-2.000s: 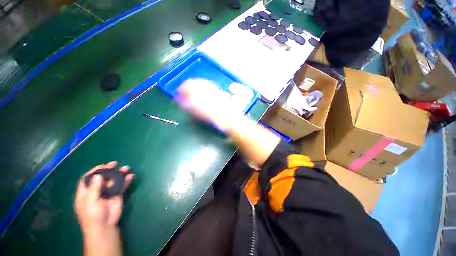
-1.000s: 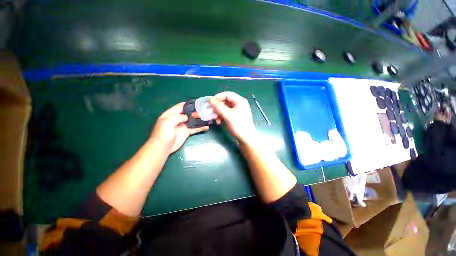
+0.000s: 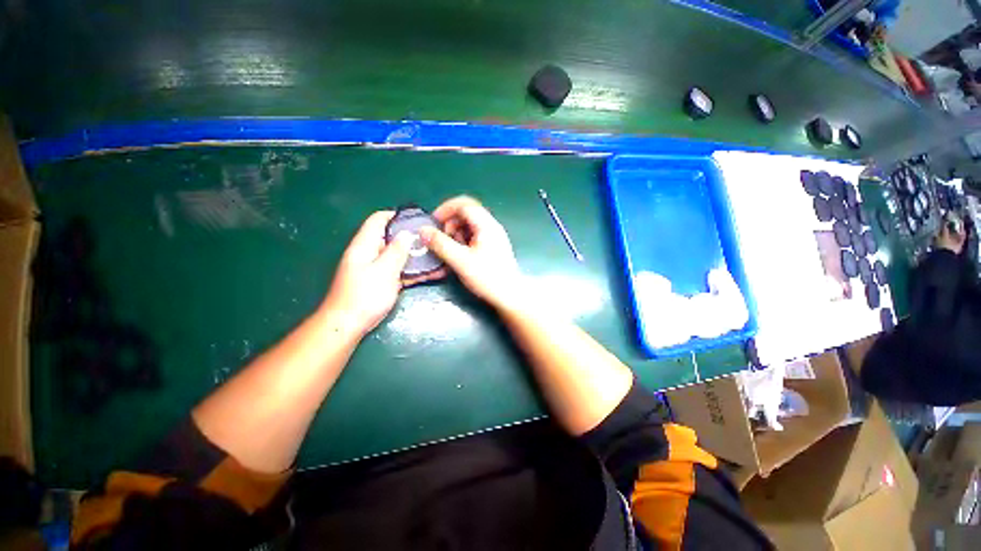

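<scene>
A black housing [image 3: 407, 215] is held between both hands over the green bench, left of centre. A translucent white disc [image 3: 415, 229] lies in its face, with the thumbs on it. My left hand [image 3: 367, 273] grips the housing from the left. My right hand [image 3: 473, 252] holds its right side, thumb on the disc. The hands hide parts of the rim. A blue tray [image 3: 622, 258] at right holds a pile of white discs [image 3: 688, 313] at its near end.
A thin pen-like tool [image 3: 560, 225] lies left of the tray. Black units, one [image 3: 550, 86], stand beyond the blue strip [image 3: 323, 132]. Black round pieces lie on a white sheet [image 3: 769, 258]. Cartons [image 3: 715, 431] stand lower right; another [image 3: 16, 323] is at far left. A person's sleeve [image 3: 934, 323] shows at right.
My right hand has moved from the tray to the housing with a disc. The disc, pinched in my right fingers a second ago, now lies flat in the housing under both thumbs.
</scene>
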